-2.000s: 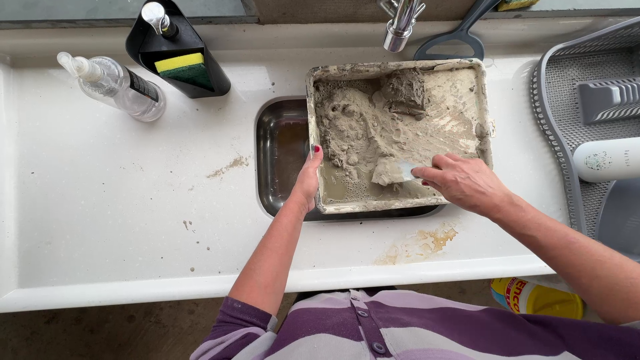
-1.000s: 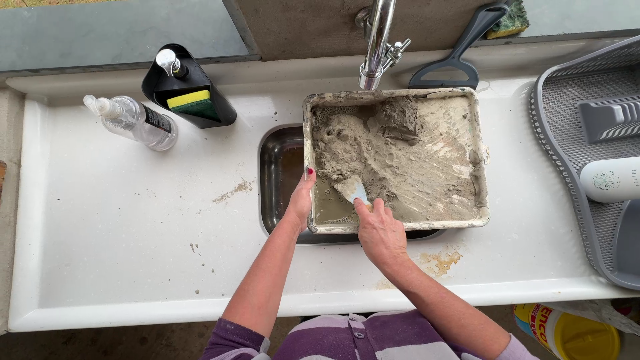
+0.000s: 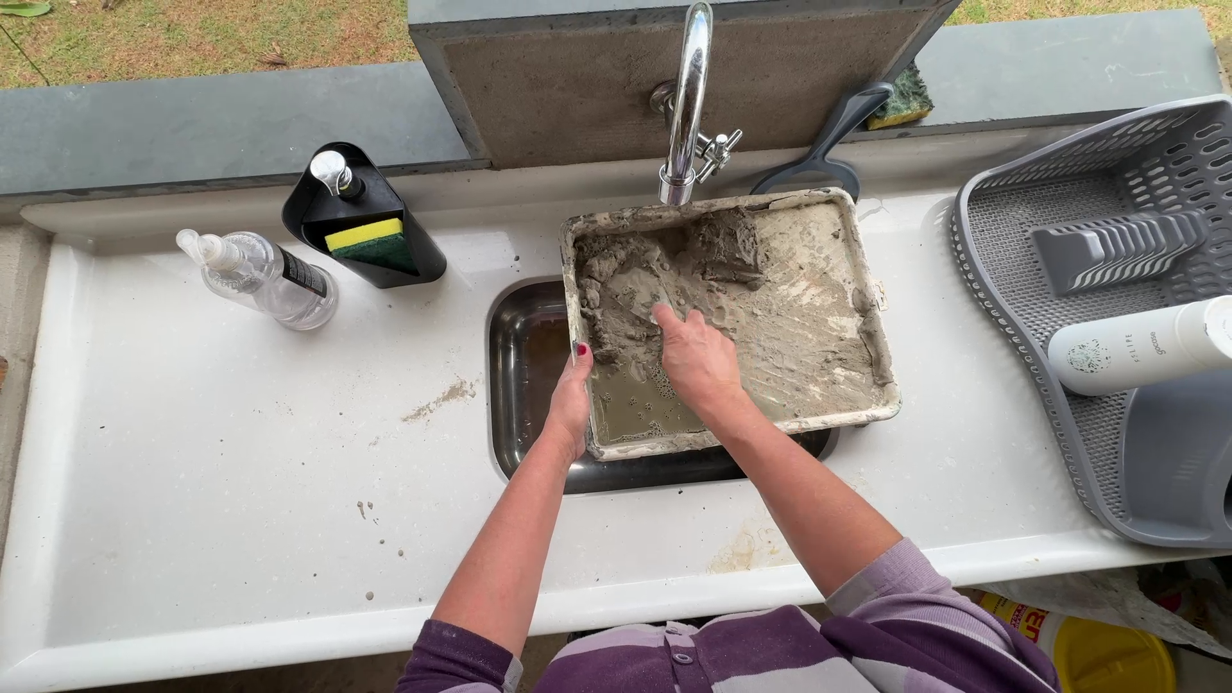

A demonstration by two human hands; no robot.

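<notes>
A shallow whitish tray [image 3: 866,318] rests tilted over a steel sink basin [image 3: 515,385]. Wet grey clay or plaster-like paste [image 3: 727,250] covers much of it, with murky, bubbly water in its near left corner. My left hand [image 3: 572,399] grips the tray's left rim, thumb on top. My right hand [image 3: 701,361] is over the paste in the left half, closed around a scraper [image 3: 653,300] whose blade is mostly sunk in or smeared with paste. The chrome faucet [image 3: 685,125] stands just behind the tray's back rim.
At left on the white counter [image 3: 221,481] stand a clear pump bottle [image 3: 279,284] and a black soap dispenser [image 3: 414,255] holding a sponge [image 3: 371,241]. A grey dish rack [image 3: 1020,337] with a white bottle [image 3: 1136,348] is at right. A dark grey handled tool [image 3: 828,159] lies behind the tray.
My right hand, with the scraper, has moved from the tray's right part to the near left, then farther back into the paste. My left hand stays on the left rim. The view has shifted.
</notes>
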